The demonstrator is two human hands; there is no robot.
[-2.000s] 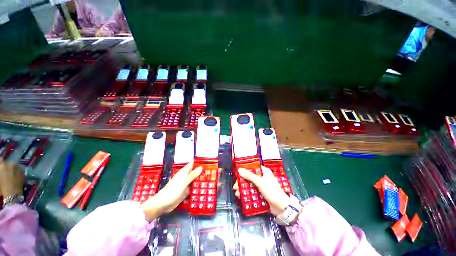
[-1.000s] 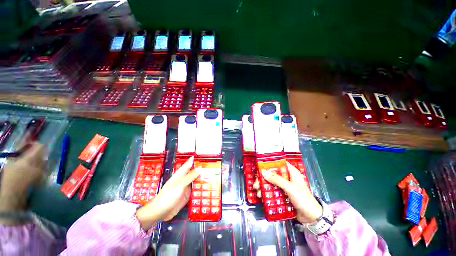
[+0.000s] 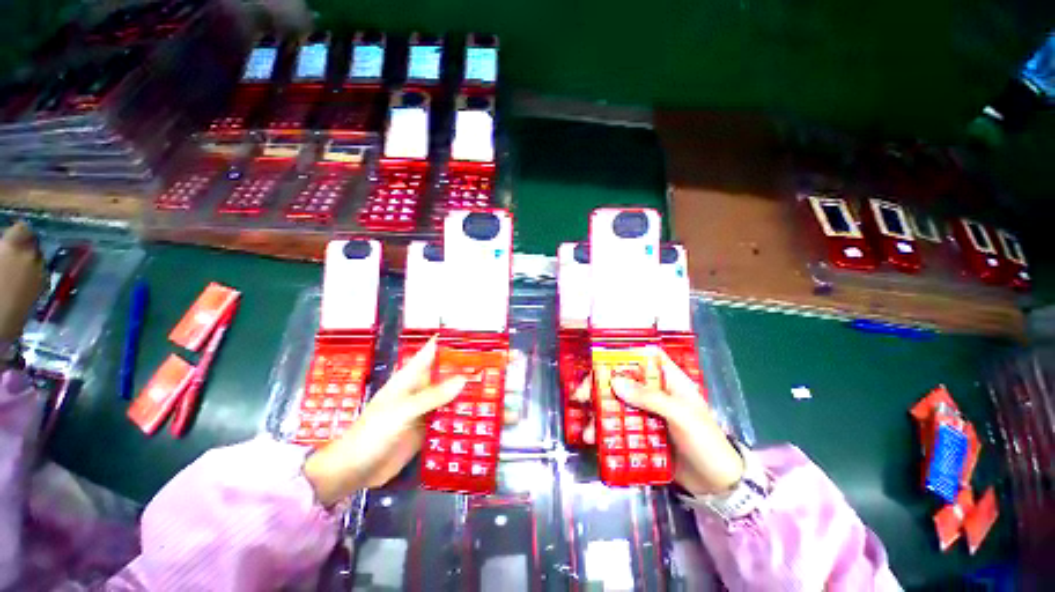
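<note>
My left hand (image 3: 388, 422) holds an open red flip phone (image 3: 467, 405), its thumb on the upper keypad. My right hand (image 3: 683, 426) holds another open red flip phone (image 3: 631, 428), its thumb also on the keypad. Both screens are lit white and the upper keys glow orange. Behind them, more open phones with white screens lie in a clear blister tray (image 3: 278, 399), one at its left (image 3: 347, 312); the held phones and hands partly hide the others. The tray's front pockets hold dark items with red edges.
Open phones stand in a tray (image 3: 393, 197) on the raised shelf; closed phones (image 3: 893, 235) lie at right. Orange-red batteries (image 3: 206, 315) and a blue pen (image 3: 134, 339) lie left. Blue and red batteries (image 3: 949, 460) lie right. Tray stacks flank the bench. Another person's hand (image 3: 17, 272) is far left.
Both held phones have stayed in my hands. The right phone was over the left part of the tray's right side, then shifted right and is now more upright. The other person's hand moved up and away.
</note>
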